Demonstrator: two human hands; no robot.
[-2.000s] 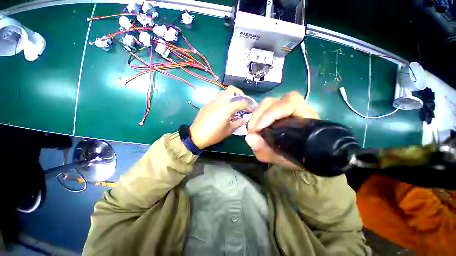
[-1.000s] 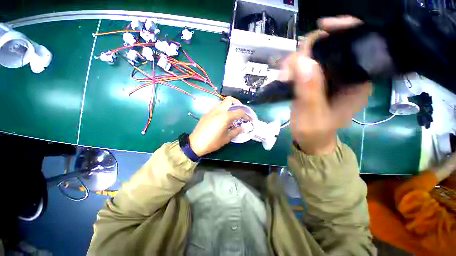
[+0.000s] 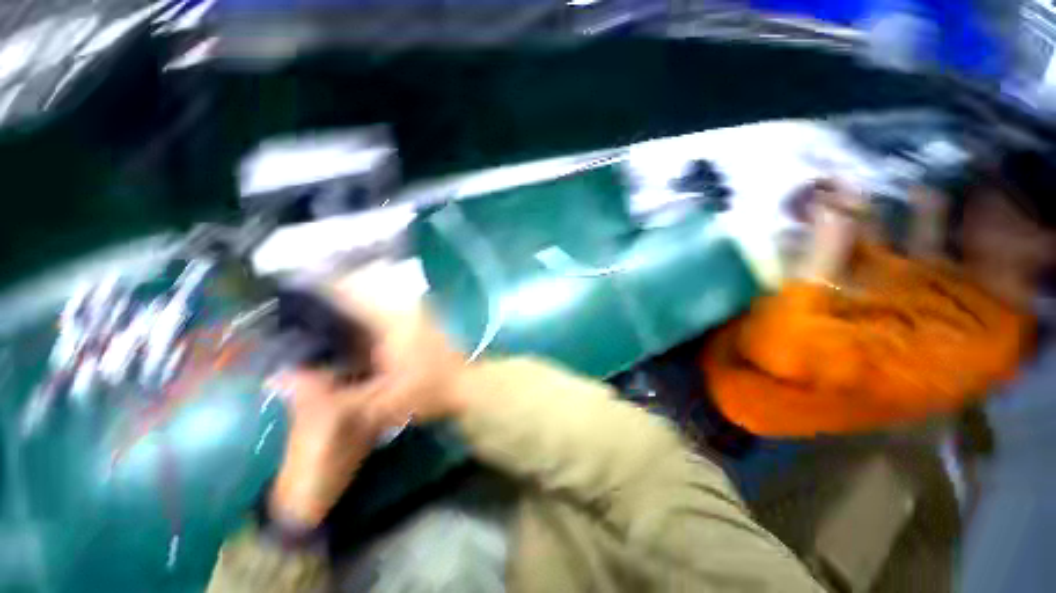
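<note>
The view is strongly blurred. My right hand (image 3: 405, 353) is closed around a black object, which looks like the electric screwdriver (image 3: 315, 330). My left hand (image 3: 322, 434) is directly below it, close against my right hand. A small pale patch shows under the hands, perhaps the white housing, mostly hidden. What my left hand holds cannot be made out. The wired components (image 3: 122, 330) lie as a blurred heap with red leads to the left of the hands.
The grey-white screw feeder (image 3: 319, 174) stands beyond the hands. A white cable (image 3: 579, 269) lies on the green work surface (image 3: 556, 330). Small black parts (image 3: 701, 183) lie farther right. A person in orange (image 3: 857, 336) is at the right. Blue bins (image 3: 926, 35) show at the top right.
The view has swung right, showing more of the neighbouring person. My right hand, with the black object, has come down from beside the feeder to my left hand. The white housing is now mostly hidden.
</note>
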